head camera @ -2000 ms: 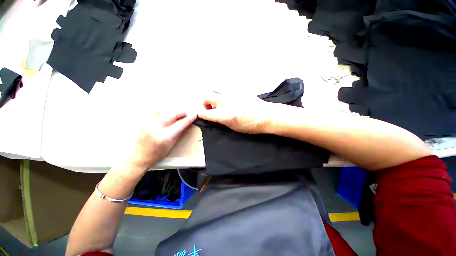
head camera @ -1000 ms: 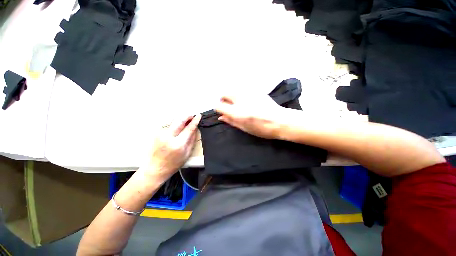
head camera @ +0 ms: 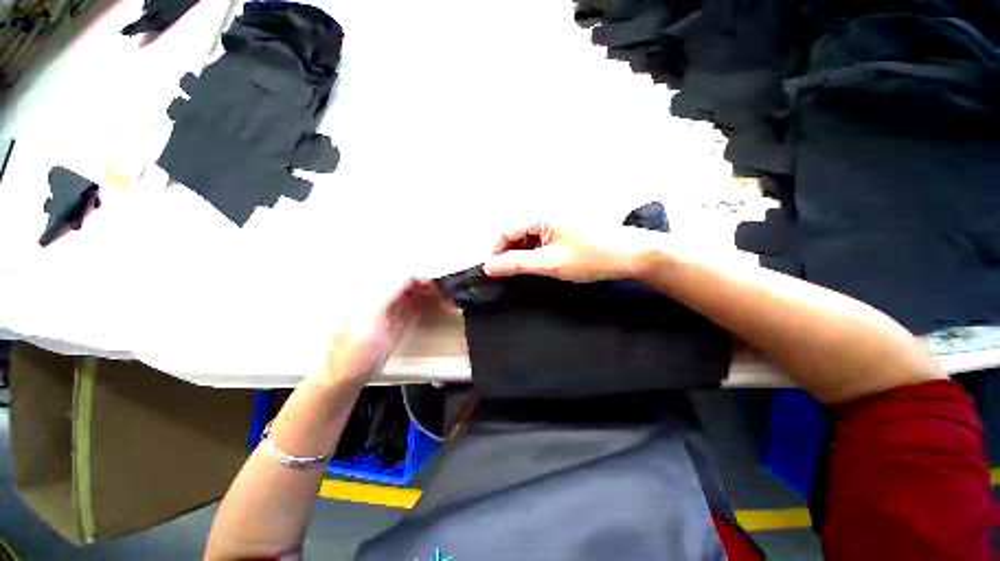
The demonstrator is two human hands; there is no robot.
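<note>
A black panel (head camera: 598,345) lies at the table's front edge and hangs over it against the apron. Its upper left corner has a narrow folded edge (head camera: 466,285). My left hand (head camera: 378,323) is at the left end of this fold, fingertips on it. My right hand (head camera: 565,254) pinches the fold's right part between thumb and finger. My right forearm lies over the panel's upper right side and hides part of it. A small curled black tab (head camera: 647,216) shows behind the forearm.
A black piece pile (head camera: 247,137) lies at the upper left, with a small black scrap (head camera: 70,204) farther left. A large black stack (head camera: 888,175) fills the right. Below the white table (head camera: 439,132) are a brown box (head camera: 154,438) and a blue crate (head camera: 378,471).
The view has shifted. My right hand has moved a little right along the fold and closed to a pinch. My left hand stays at the corner. Less of the curled tab shows.
</note>
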